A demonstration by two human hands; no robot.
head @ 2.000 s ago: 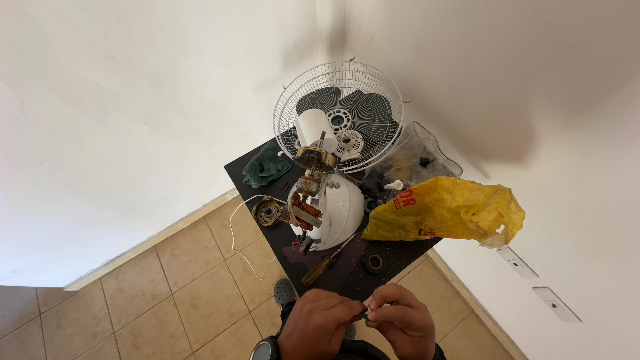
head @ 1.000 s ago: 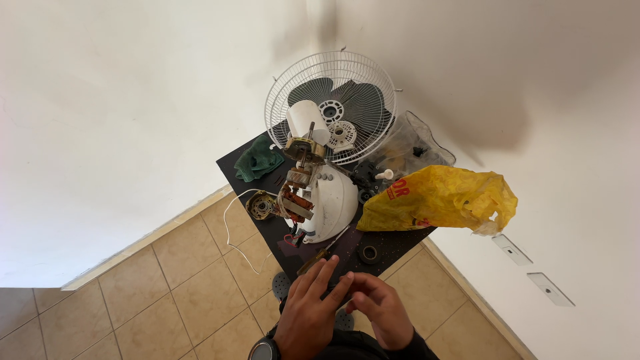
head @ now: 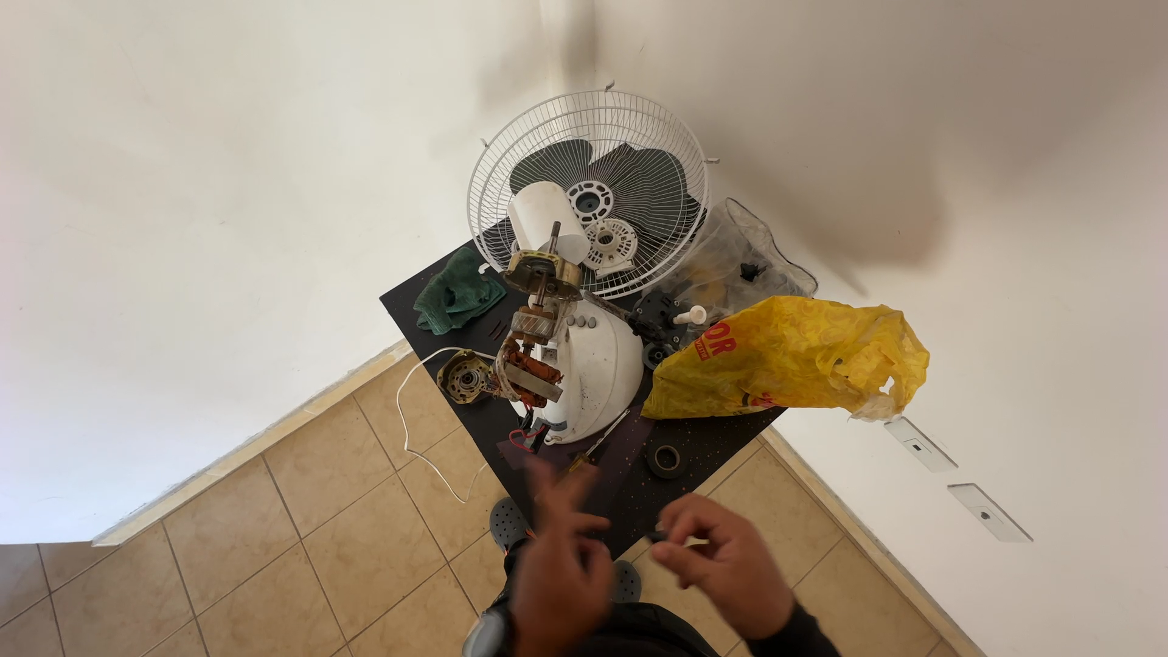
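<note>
My left hand (head: 566, 557), blurred, is raised with its fingers spread at the near edge of the black table (head: 620, 511); nothing shows in it. To its right, my right hand (head: 716, 557) pinches a small dark piece (head: 655, 537) between thumb and fingers. Just beyond my left hand lies a screwdriver (head: 598, 443). A roll of dark tape (head: 666, 461) is beyond my right hand. The white fan base (head: 598, 365) stands mid-table, with the opened fan motor and its copper windings (head: 532, 370) against its left side.
At the back, a white wire fan guard (head: 584, 100) holds dark blades (head: 639, 178). A green cloth (head: 456, 292) and a motor end housing (head: 465, 377) lie left. A yellow plastic bag (head: 794, 360) overhangs the right edge, beside a clear bag (head: 744, 246). A white cord (head: 406, 429) hangs left.
My hands were close together two seconds ago and are now apart. My left hand's fingers have spread, and the small dark piece now shows in my right hand.
</note>
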